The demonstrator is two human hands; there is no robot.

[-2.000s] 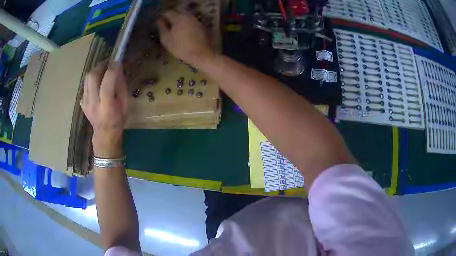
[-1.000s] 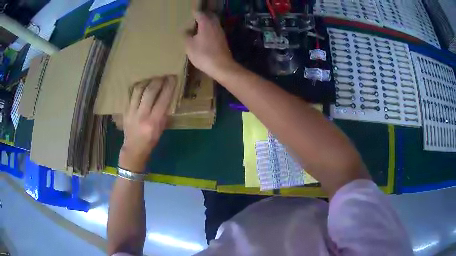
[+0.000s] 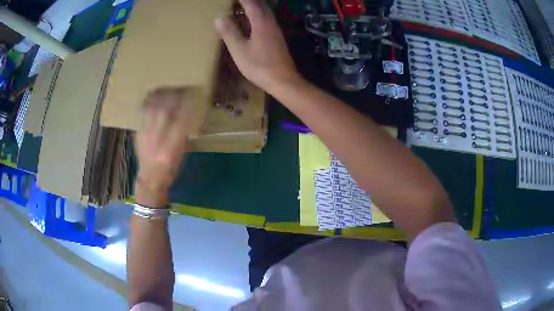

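My left hand (image 3: 163,136), blurred, holds the near edge of a flat brown cardboard sheet (image 3: 161,54), tilted over the cardboard stack (image 3: 234,136). My right hand (image 3: 258,51) is at the sheet's right edge, thumb towards it and fingers apart; its fingertips are near the top of the picture, and contact is unclear. Small dark round pieces (image 3: 234,103) show on the stack between the sheet and my right hand. The sheet hides the rest of the stack's top.
Upright cardboard sheets (image 3: 73,121) stand left. The black press (image 3: 349,45) with a red grip is right of my right hand. Trays of link parts (image 3: 458,97) lie right. A label sheet (image 3: 343,194) and purple pen (image 3: 296,127) lie in front.
Two seconds ago the stack's round pieces were exposed; the sheet now covers most of them. Since one second ago the sheet and my left hand have moved left, and my right hand's fingers have spread.
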